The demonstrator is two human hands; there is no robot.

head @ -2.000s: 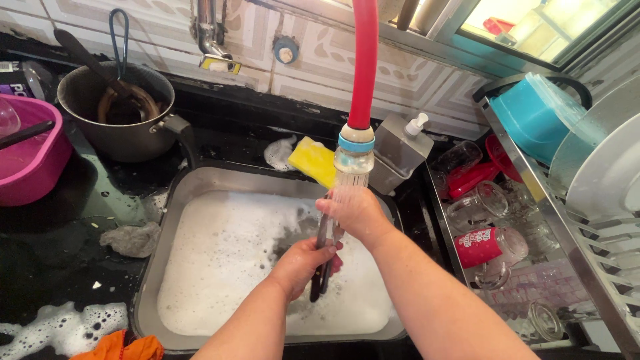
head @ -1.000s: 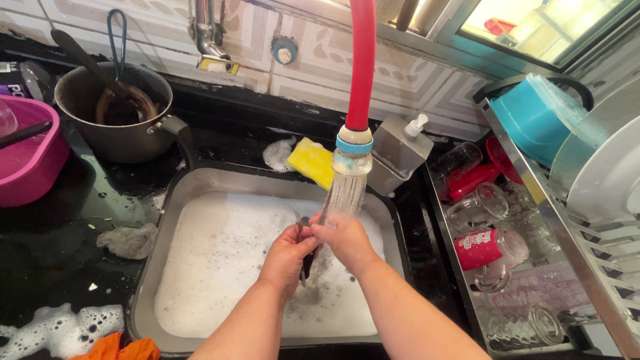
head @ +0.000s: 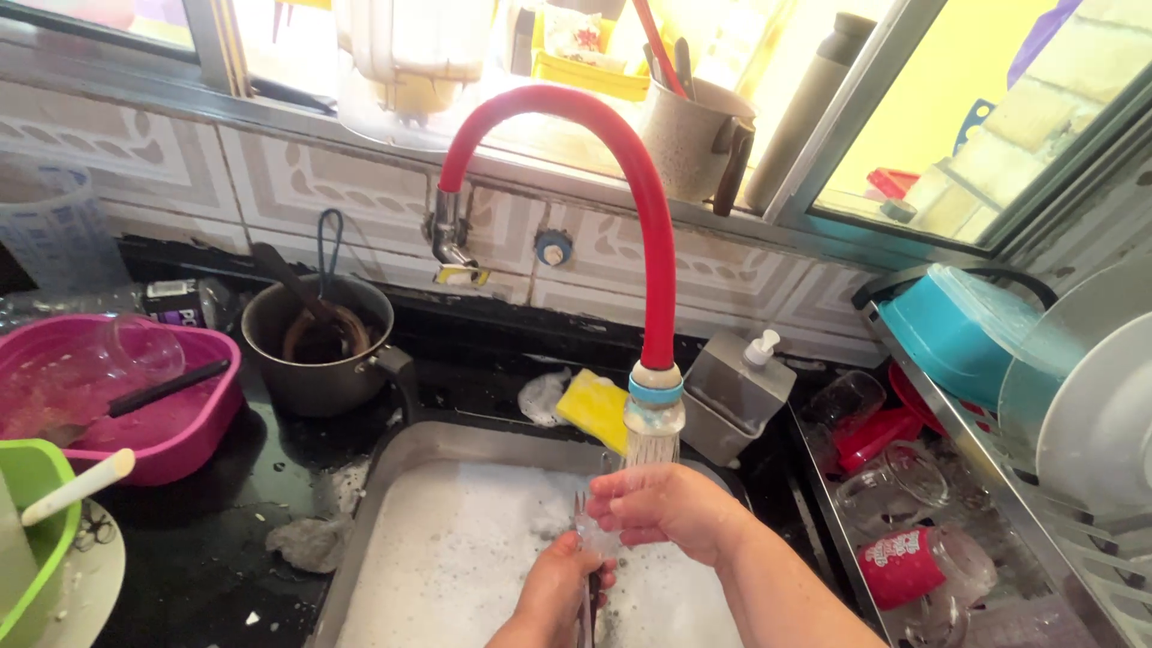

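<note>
Water runs from the red flexible faucet (head: 655, 297) over my hands. My left hand (head: 562, 585) is closed around cutlery, with the tines of a fork (head: 580, 511) pointing up; its dark handle runs down below the fingers. Just above and to the right, my right hand (head: 670, 508) is in the stream with fingers curled, beside the fork's upper part. Whether it touches the cutlery is hard to tell. Beneath both hands lies a metal basin (head: 378, 513) full of white suds. A yellow sponge (head: 594, 407) rests behind the basin's rim.
A dark saucepan (head: 315, 387), a pink tub (head: 216, 423) and a green container (head: 63, 504) stand at the left. Behind the basin is a grey soap dispenser (head: 733, 387). A metal dish rack (head: 981, 477) with glasses, plates and a blue container (head: 954, 333) is at the right.
The view has tilted up. My hands, together on dark-handled cutlery under the stream before, are now apart, the left lower and the right raised with its fingers looser.
</note>
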